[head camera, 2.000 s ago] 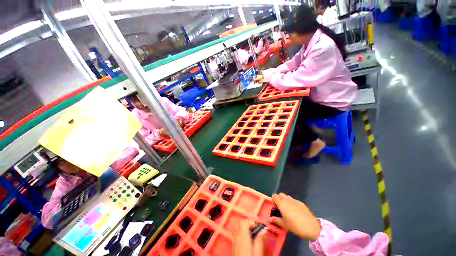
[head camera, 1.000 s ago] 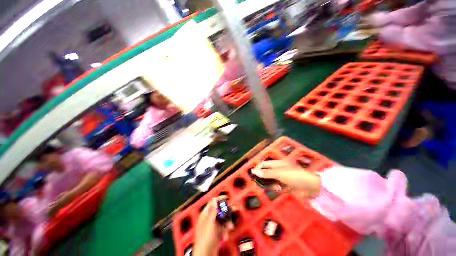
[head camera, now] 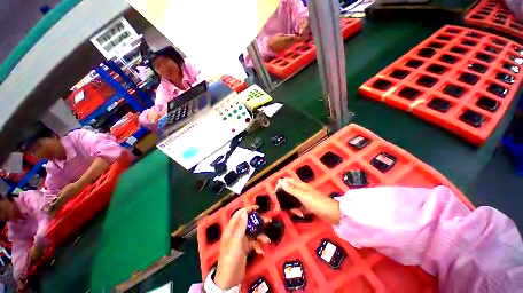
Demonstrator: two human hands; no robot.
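Note:
The near red-orange compartment tray [head camera: 410,171] lies tilted before me with dark watch bodies in many pockets. Several in the nearest row, such as this watch body [head camera: 330,252], show pale lit faces. My left hand [head camera: 234,246] holds a watch body [head camera: 254,222] with a lit blue-white display above the tray's left part. My right hand [head camera: 307,200] reaches across the tray and has its fingers on a dark watch body [head camera: 287,199]. Whether that one is lifted clear of its pocket I cannot tell.
Beyond the tray are a white paper sheet [head camera: 244,155] with dark watches, a pale card [head camera: 192,143], a calculator [head camera: 182,110] and a yellow-green device [head camera: 256,98]. A metal post [head camera: 332,63] stands behind. Another filled tray [head camera: 367,87] is at right. People in pink smocks sit opposite.
My view has swung left and down. My right hand has crossed from the tray's right side to its middle. The left hand now holds up a lit watch body.

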